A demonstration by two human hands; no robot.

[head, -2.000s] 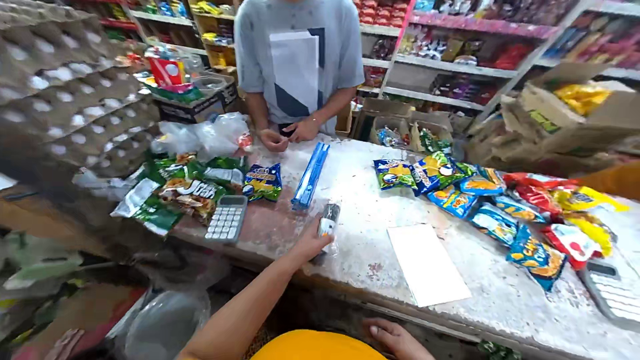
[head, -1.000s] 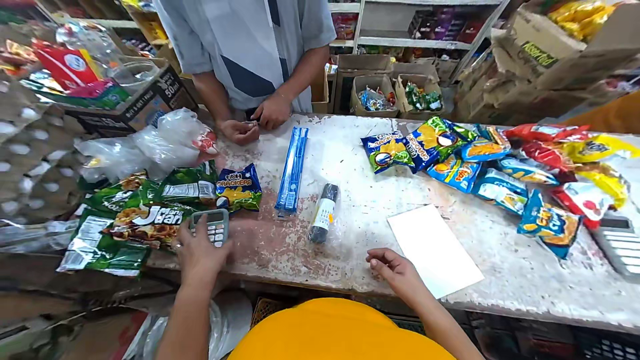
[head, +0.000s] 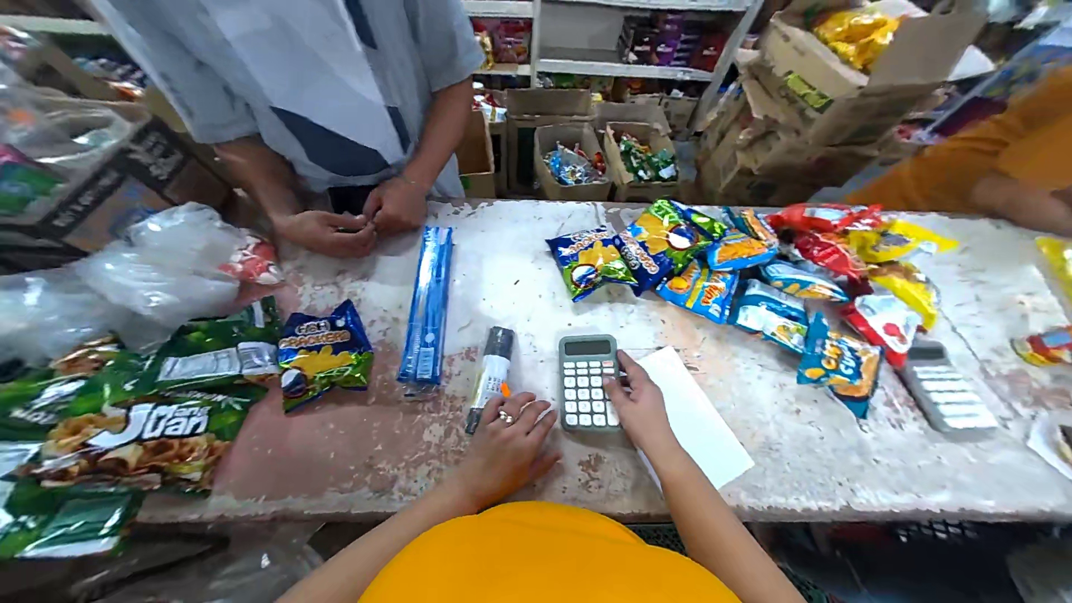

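Observation:
A grey calculator with white keys (head: 589, 383) lies on the worn counter, and the fingers of my right hand (head: 643, 402) touch its right edge. My left hand (head: 511, 440), with a ring on one finger, rests palm down just left of it, beside the lower end of a dark-capped rolled item in clear wrap (head: 492, 373). A white sheet of paper (head: 691, 419) lies partly under my right hand and forearm. Left of the rolled item is a long blue plastic packet (head: 427, 310). A blue and green cracker packet (head: 325, 352) lies farther left.
Green snack bags (head: 159, 435) and clear plastic bags (head: 159, 260) cover the counter's left. Colourful snack packets (head: 724, 260) are heaped at right, near a second calculator (head: 949, 389). Across the counter stands a person with hands (head: 360, 222) together; an orange sleeve (head: 946, 167) shows at right. Cardboard boxes stand behind.
The calculator, under my left hand beside the green bags one second ago, now lies at mid-counter by my right hand. My left hand has come off it and moved right, next to the rolled item.

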